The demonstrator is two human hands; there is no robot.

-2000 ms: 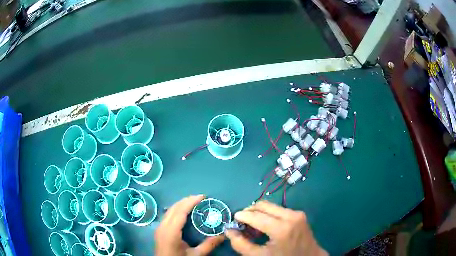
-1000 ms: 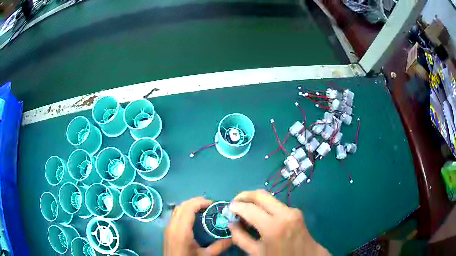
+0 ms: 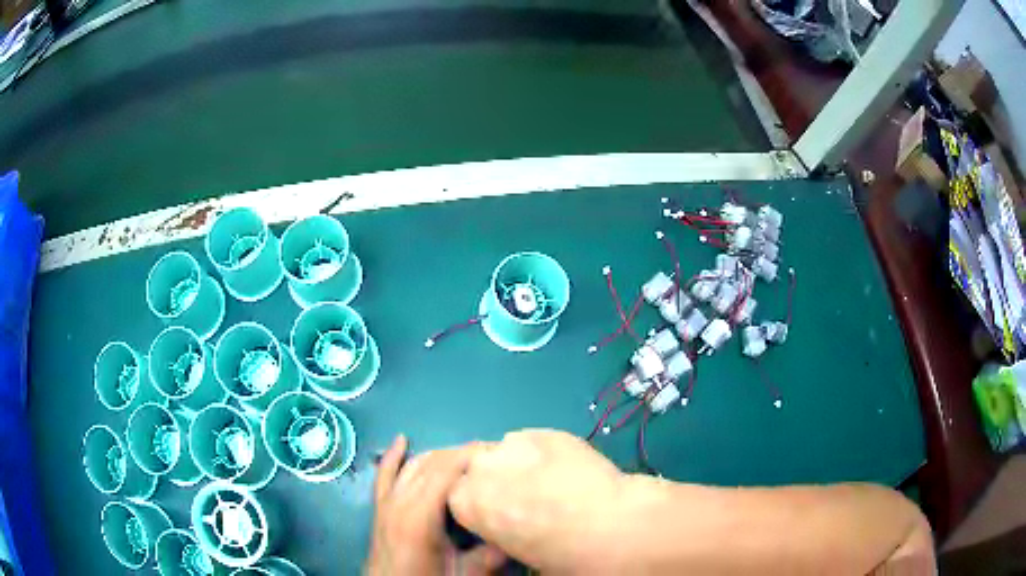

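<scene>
My left hand (image 3: 419, 512) and my right hand (image 3: 529, 489) are together at the bottom centre. My right hand lies over the teal fan housing seen there earlier, which is now hidden; my left hand is curled around the same spot. The motor is hidden too. A finished-looking housing (image 3: 525, 302) stands upright behind them with a motor in its centre and a red and dark lead out to its left. A heap of silver-grey DC motors (image 3: 714, 332) with thin leads lies at the right.
Several open teal housings (image 3: 250, 362) stand at the left, one with its pale spoked face (image 3: 231, 524) up. A blue bin (image 3: 16, 371) is at the left edge. A whitish rail (image 3: 450, 180) borders the dark green belt (image 3: 394, 101). A pale post (image 3: 866, 84) rises at right.
My right hand has moved from the housing's right side over its top, with the forearm now stretched across the lower right. The housing and motor between my hands have gone out of sight.
</scene>
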